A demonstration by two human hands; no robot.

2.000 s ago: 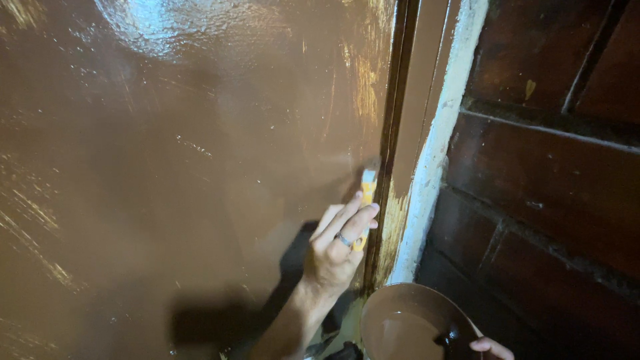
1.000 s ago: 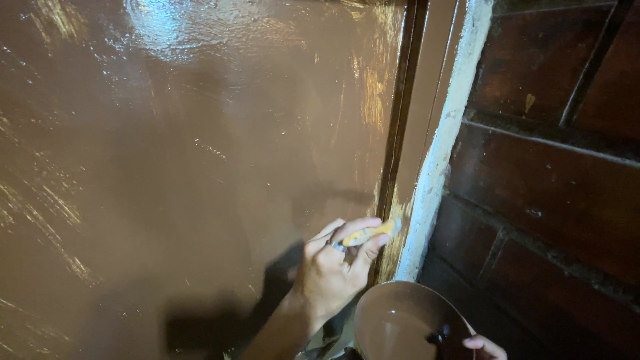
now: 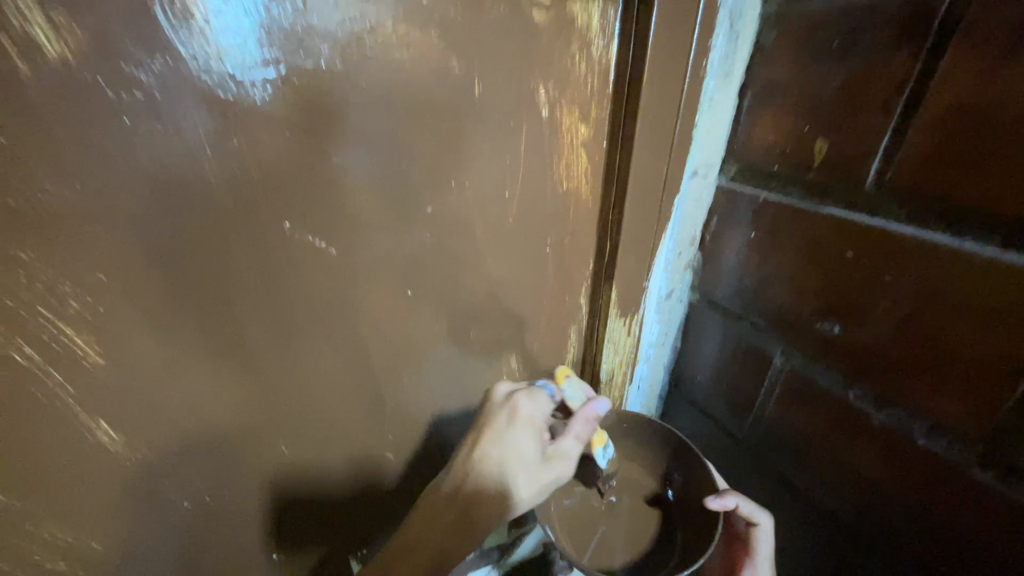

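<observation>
A small paintbrush point(image 3: 598, 442) with a yellow handle is gripped in my left hand point(image 3: 524, 448), its dark bristles pointing down into a round container of brown paint point(image 3: 612, 524). At the lower right, my right hand point(image 3: 748, 520) holds that container by its rim, the thumb on the edge and the other fingers mostly hidden. Right behind the hands stands a brown-painted door panel point(image 3: 320, 264). Beside it runs a brown frame point(image 3: 660, 128), with a streaky, yellowish, thinly covered patch point(image 3: 620, 352) just above the container.
A whitish strip point(image 3: 704, 160) borders the frame on its right. Past it is a dark reddish-brown block wall point(image 3: 848, 296) with pale joints. Light glares off the panel's upper left, and shadows of the hands fall on its lower part. Streaky patches show at the panel's left.
My left hand has moved down from the frame edge to the container, and the brush has turned from pointing up, then right, to pointing down. My right hand keeps hold of the container.
</observation>
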